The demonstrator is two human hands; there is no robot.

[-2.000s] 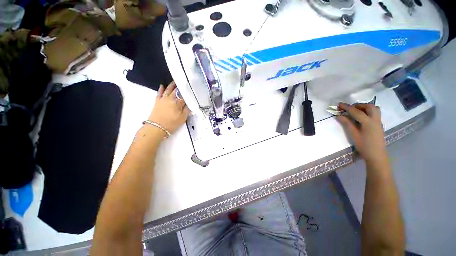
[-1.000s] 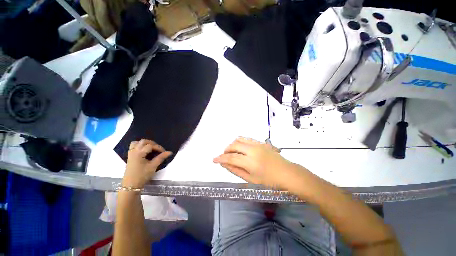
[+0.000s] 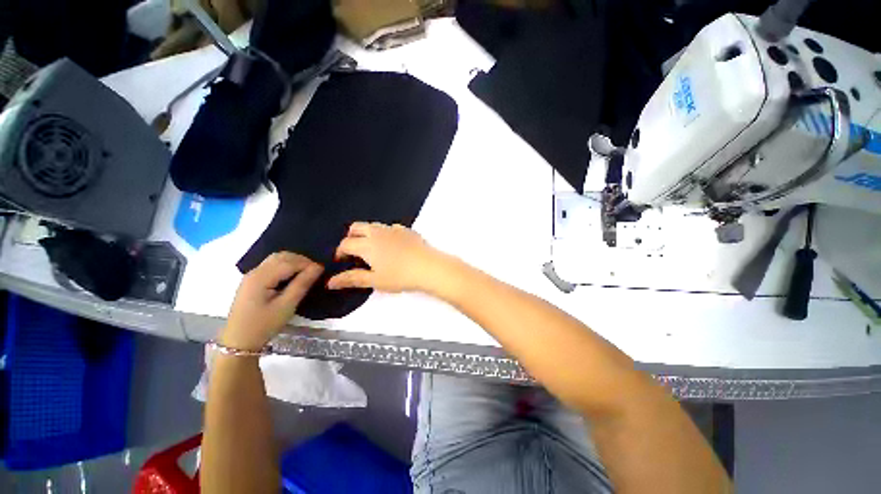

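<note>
A large black fabric piece (image 3: 372, 145) lies flat on the white table left of the sewing machine; whether it is one layer or a stack I cannot tell. My left hand (image 3: 275, 297) is at its lower edge, fingers and thumb pinched at the fabric. My right hand (image 3: 386, 259) lies on the fabric's lower part just right of my left hand, fingers curled at the black cloth. The exact hold of the right fingertips is hard to see.
The white JACK sewing machine (image 3: 734, 125) stands at the right, with a screwdriver (image 3: 800, 282) under its arm. Another black fabric (image 3: 551, 87) lies behind the needle. A grey box with a round grille (image 3: 82, 154) is at the left. Blue crates (image 3: 63, 386) stand below the table.
The view has swung left from the machine. My right hand has left the snips at far right and moved onto the black fabric. My left hand has moved from beside the needle to the fabric's lower edge.
</note>
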